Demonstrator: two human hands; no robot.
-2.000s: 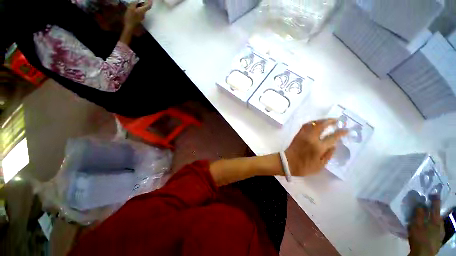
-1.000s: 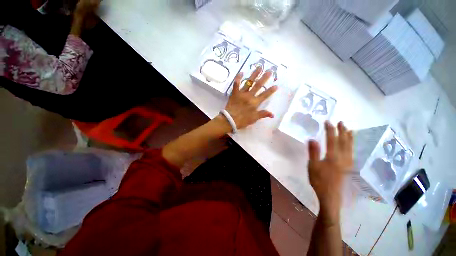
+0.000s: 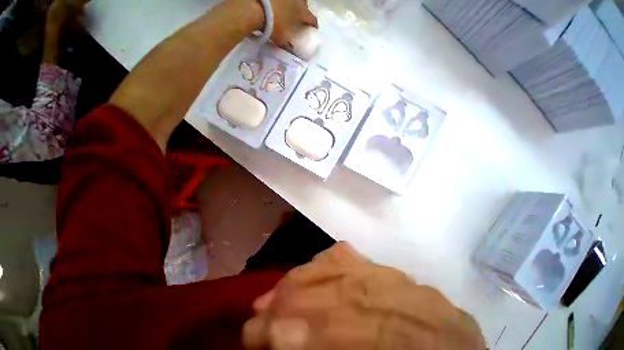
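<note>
Two filled trays lie side by side, each with a white case and earbuds: the left tray (image 3: 211,115) and the middle tray (image 3: 279,128). An empty-hollowed tray (image 3: 359,154) lies close to their right. My left hand (image 3: 289,26) is beyond the left tray, partly cut off by the top edge, its fingers closed on a whitish rounded charging case (image 3: 306,42). My right hand (image 3: 369,307) is large and blurred at the bottom, close to the camera; its fingers are unclear, and I cannot tell if it holds anything.
A stack of empty trays (image 3: 516,232) leans at the right, beside a black phone (image 3: 583,273) and slim knife (image 3: 570,331). Thick tray stacks (image 3: 557,82) stand at the upper right. Clear plastic (image 3: 356,14) lies at the top. Another person's patterned sleeve (image 3: 48,113) shows at left.
The empty tray now sits close beside the filled trays. My left hand has moved from the middle tray to the case behind the trays. My right hand has come back toward the camera.
</note>
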